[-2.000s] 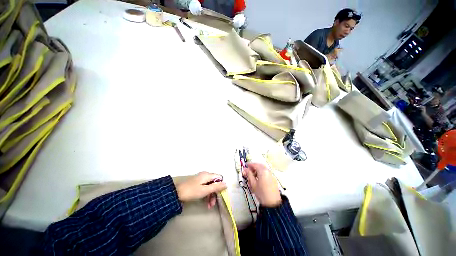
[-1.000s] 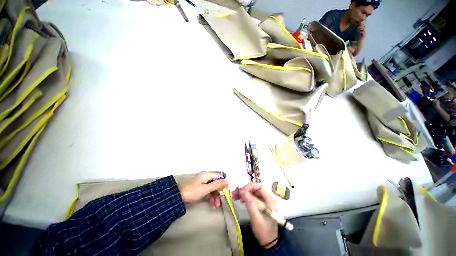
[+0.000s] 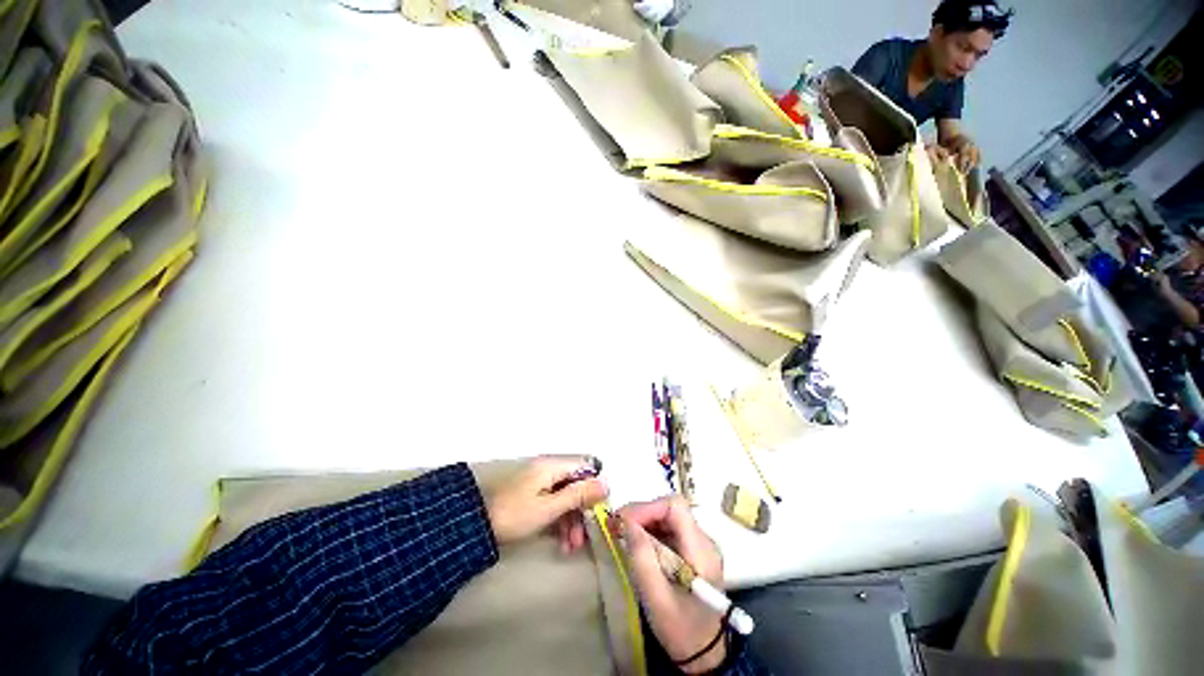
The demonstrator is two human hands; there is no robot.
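Observation:
A beige tote bag [image 3: 489, 608] with yellow edging lies at the table's front edge, under my left forearm. My left hand [image 3: 544, 499] pinches the bag near its upper right corner, at the yellow edging; a small dark thing shows at its fingertips. My right hand [image 3: 671, 561] holds a pen-like tool [image 3: 709, 594] with a pale handle. The tool's hidden front end is at the yellow edging, just below my left fingers. I cannot tell if its tip touches.
Slim tools [image 3: 671, 436], a small block [image 3: 746, 507], a yellow pencil [image 3: 747, 446] and a pot [image 3: 788, 403] stand or lie beyond my right hand. More bags [image 3: 739, 198] are piled ahead, at left [image 3: 93, 225] and lower right. A person [image 3: 924, 79] sits across the table.
My right hand has left the slim tools, come to the bag's edging with the pen-like tool, and moved slightly down. My left hand keeps its grip. The view has shifted.

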